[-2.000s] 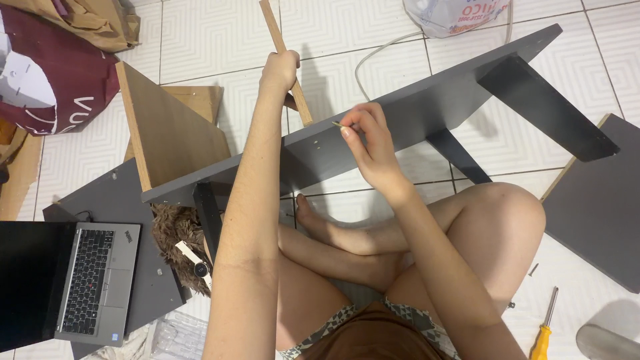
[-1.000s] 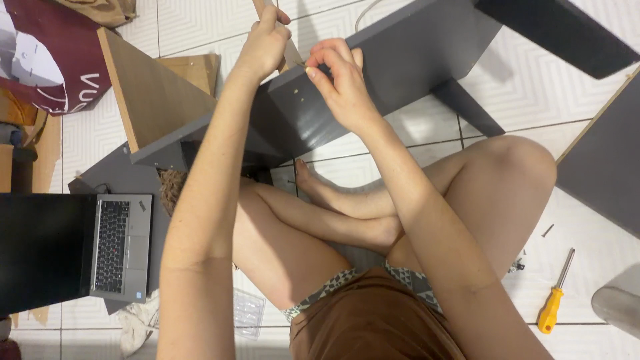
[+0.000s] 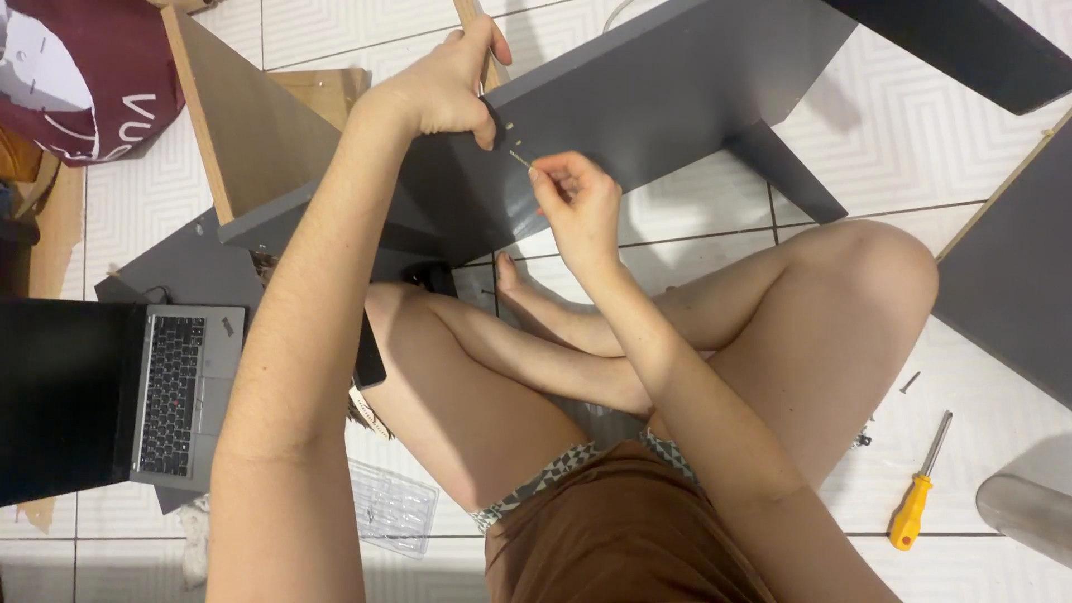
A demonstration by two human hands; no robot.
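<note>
A dark grey furniture panel [image 3: 636, 100] with angled black legs [image 3: 787, 172] stands on its edge across the floor before me. My left hand [image 3: 452, 84] is at the panel's upper edge, against a narrow wooden board [image 3: 494, 74] behind it; the thumb reaches over the panel's face. Between thumb and forefinger my right hand [image 3: 578, 193] pinches a thin screw [image 3: 519, 158], its tip pointing up and left, close to small holes in the panel. Whether the screw touches the panel cannot be told. A wood-coloured board [image 3: 251, 126] joins the panel's left end.
A yellow-handled screwdriver [image 3: 910, 511] and a loose screw [image 3: 910, 382] lie on the tiles at the right. Another grey panel [image 3: 1013, 251] is beside my knee. At the left are an open laptop [image 3: 188, 394], a maroon bag [image 3: 126, 75] and a clear plastic tray [image 3: 394, 507].
My right hand has moved down from the panel's upper edge to its face, and the screw now shows in its fingers. My left thumb has come over the edge.
</note>
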